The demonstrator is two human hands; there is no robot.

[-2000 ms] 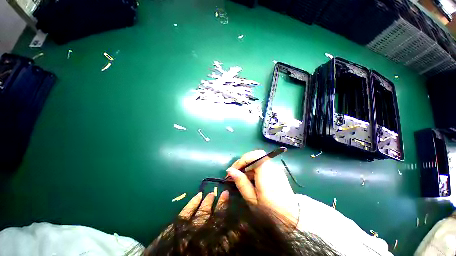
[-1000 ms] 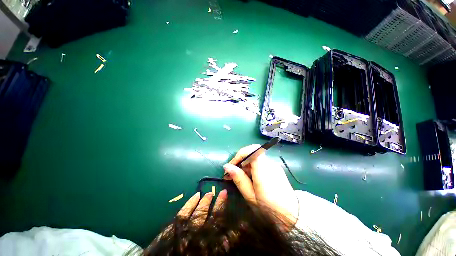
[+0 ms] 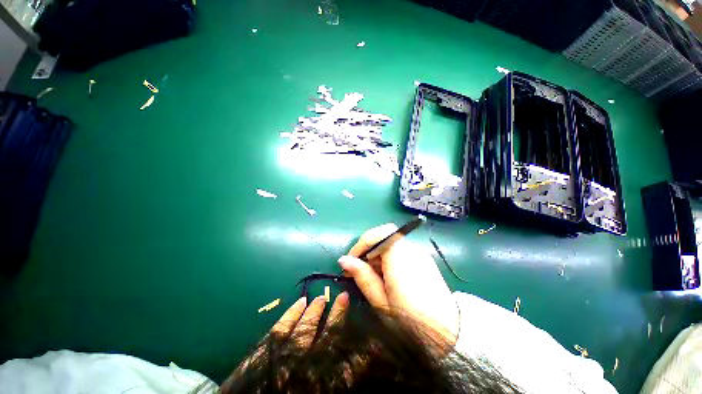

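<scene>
My right hand (image 3: pixel 389 269) holds dark tweezers (image 3: pixel 396 235) like a pen, their tip low at the top edge of a black phone frame (image 3: pixel 321 275). My left hand (image 3: pixel 314 314) lies with its fingertips on the near part of this frame. Hair at the bottom hides most of the frame and much of the left hand. A thin dark strip sticks out left from the frame's top corner, near the tweezer tip.
A pile of white slivers (image 3: pixel 339 132) lies beyond the hands. One frame (image 3: pixel 412 161) and stacked frames (image 3: pixel 543 150) stand right of it. More dark stacks are at the left edge, back and right. Scraps and a curved dark strip (image 3: pixel 448 262) lie on the green mat (image 3: pixel 192 192). Another person's sleeve (image 3: pixel 677 365) shows bottom right.
The tweezers and right hand have moved slightly left. A thin dark strip now sticks out past the frame's top left corner. The whole view has shifted a little.
</scene>
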